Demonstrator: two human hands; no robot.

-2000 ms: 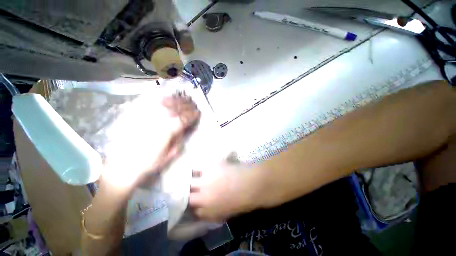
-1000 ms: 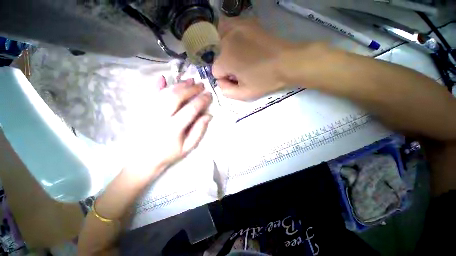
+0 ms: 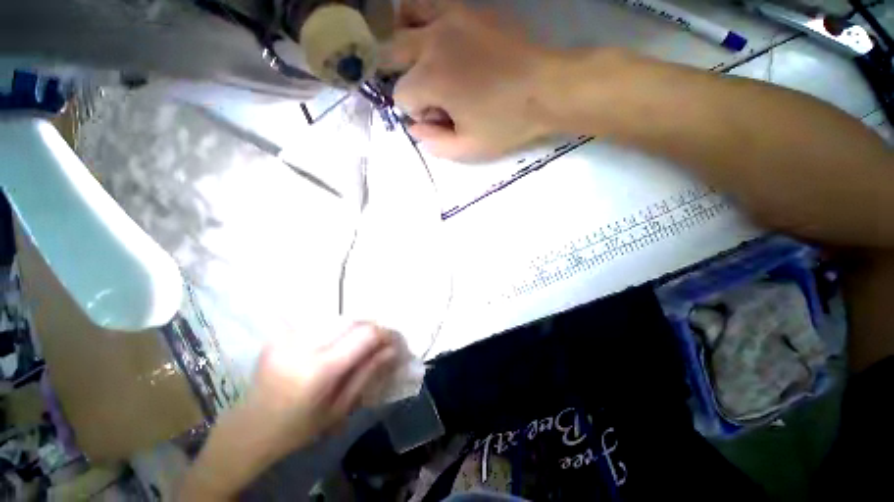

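The pale patterned fabric lies on the white machine table, left of and below the needle area, partly washed out by the lamp. My left hand is near the table's front edge, its fingers closed on the near end of the fabric. My right hand is beside the presser foot, right of the cream round knob, with fingers curled; whether it holds anything is hidden. The sewing machine head fills the upper left.
The aqua-white lamp stands at the left, above brown cardboard. A marking pen and shears lie at the upper right. A blue bin with pale fabric stands below the table's right side.
My left hand has moved from near the presser foot down towards the table's front edge, uncovering more fabric. My right hand came to the foot earlier and remains there.
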